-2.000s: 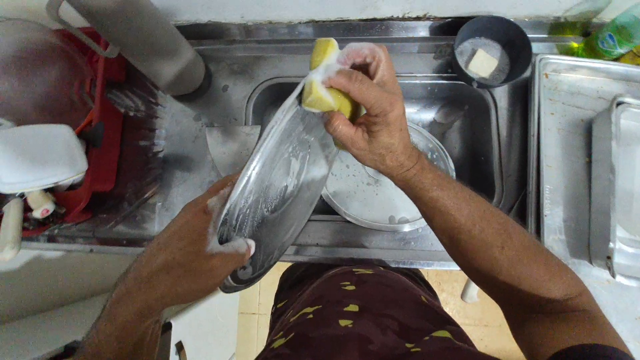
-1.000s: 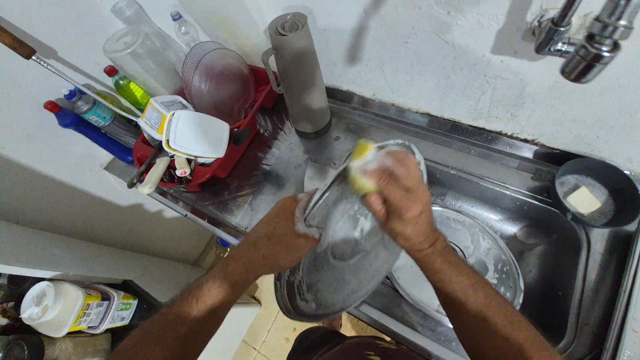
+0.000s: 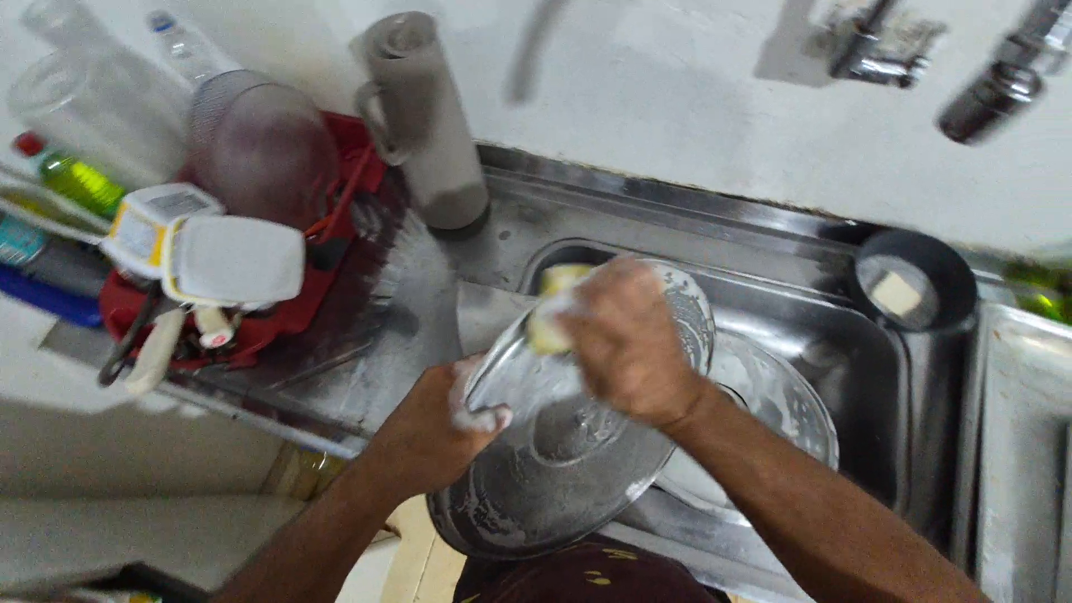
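Note:
A round metal lid or shallow pan [image 3: 561,469], streaked with suds, is held tilted over the near left side of the sink. My left hand [image 3: 448,423] grips its left rim, with foam on the thumb. A yellow sponge [image 3: 551,331] is in my right hand [image 3: 628,335], pressed near the upper rim; that hand is blurred. Behind my right forearm, another round metal lid or plate [image 3: 783,402] with suds lies in the steel sink basin [image 3: 863,368].
A grey thermos jug [image 3: 431,126] stands behind the sink's left end. Left of it is a red dish rack [image 3: 310,293] with containers and utensils. A dark pot [image 3: 946,276] holding a pale block and a metal tray [image 3: 997,419] are at the right. A faucet [image 3: 997,96] juts from the wall.
My right hand with the sponge has moved along the rim. The held metal piece was more upright two seconds ago and now shows more of its face. The view has swung toward the wall and dish rack.

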